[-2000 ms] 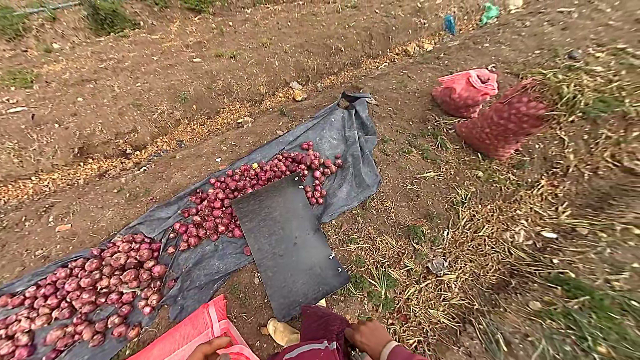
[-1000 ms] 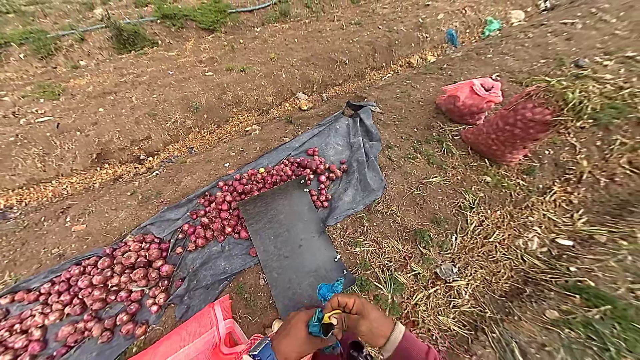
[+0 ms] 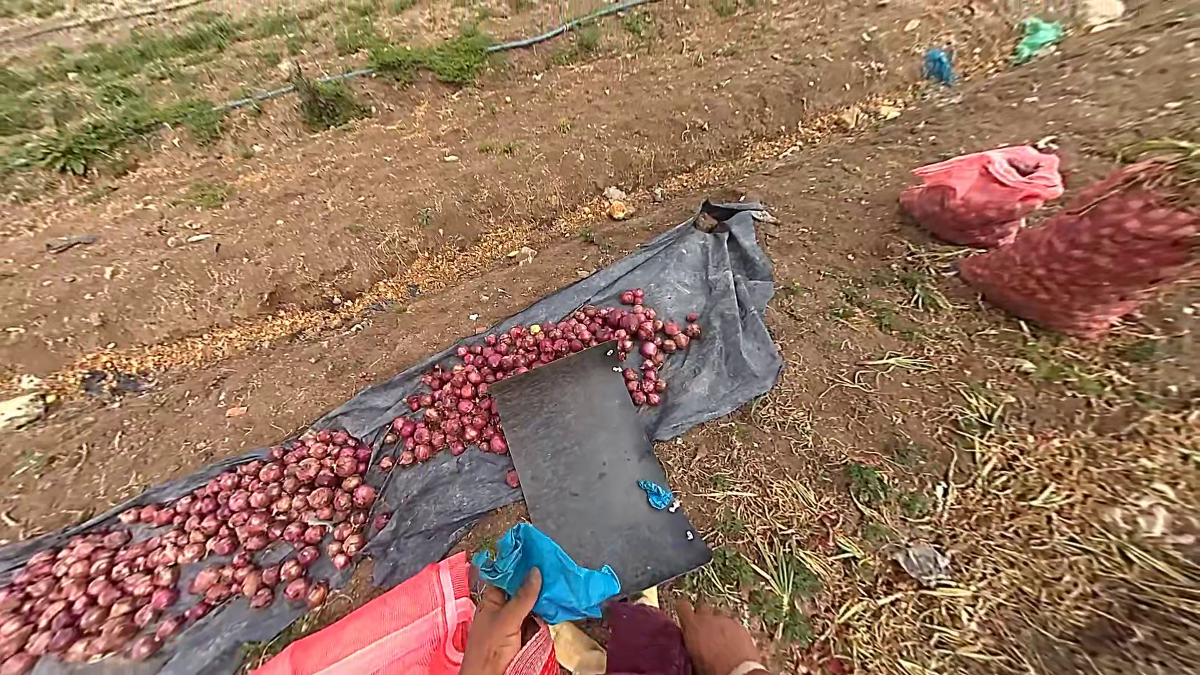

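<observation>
My left hand [image 3: 504,621], at the bottom middle, grips a crumpled blue plastic piece [image 3: 553,574], perhaps a glove or bag. Red mesh sacking [image 3: 394,626] lies beside that hand on its left. My right hand [image 3: 717,639] is at the lower edge, right of a dark maroon cloth [image 3: 645,641]; its fingertips are partly hidden, so its hold cannot be told. Beyond the hands a flat black board [image 3: 586,450] lies partly over a grey tarp [image 3: 722,319], with a small blue scrap [image 3: 656,494] on it. Red onions [image 3: 459,398] are spread along the tarp.
More red onions [image 3: 253,516] are heaped at the left. Two filled red mesh sacks [image 3: 984,197] [image 3: 1092,253] stand at the upper right. A dirt furrow with dry husks runs behind the tarp. Dry onion stalks [image 3: 994,525] cover the ground at the right. A hose [image 3: 562,28] crosses the far ground.
The two hands were together around blue and yellow material one second ago; now they are apart, the left with the blue plastic. A small blue scrap now lies on the board.
</observation>
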